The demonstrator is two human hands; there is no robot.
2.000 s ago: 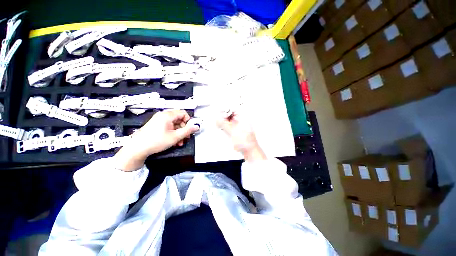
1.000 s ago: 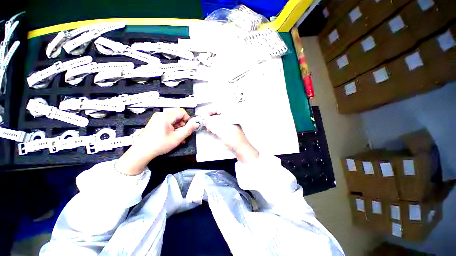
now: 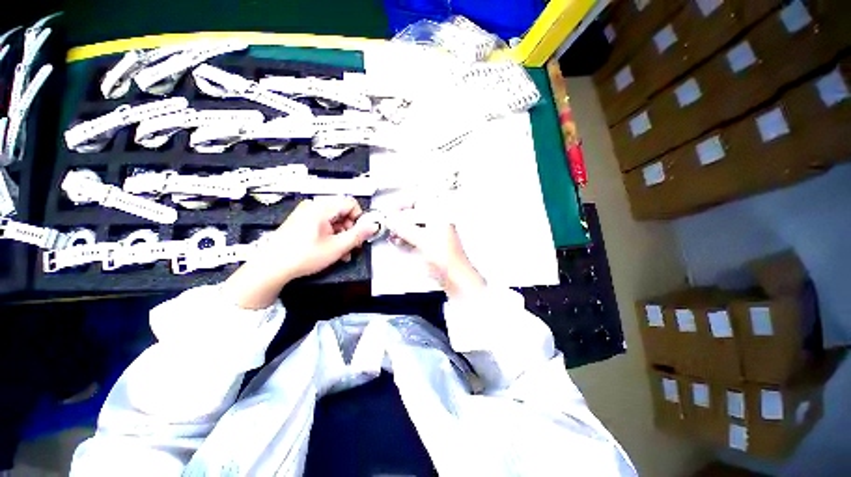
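Observation:
My left hand (image 3: 322, 235) grips a small round watch head (image 3: 375, 227) between its fingertips, over the left edge of the white sheet (image 3: 504, 205). My right hand (image 3: 431, 248) has its fingertips close against the watch head's right side. A pale piece seems to lie between the right fingers, but glare hides its shape. The black foam tray (image 3: 238, 220) on the left holds rows of watches with white straps. Half-fitted watches (image 3: 204, 252) lie in its front row.
A clear plastic bag (image 3: 425, 34) and a dense strap bundle (image 3: 509, 86) lie at the back right. A neighbouring black tray (image 3: 13, 265) with white straps is at far left. A yellow post (image 3: 552, 33), a holed black tray (image 3: 597, 307) and stacked cartons (image 3: 718, 121) stand right.
My right hand has moved left from over the white sheet to meet the watch head in my left hand. In the last second its fingers have shifted slightly. The view has shifted a little.

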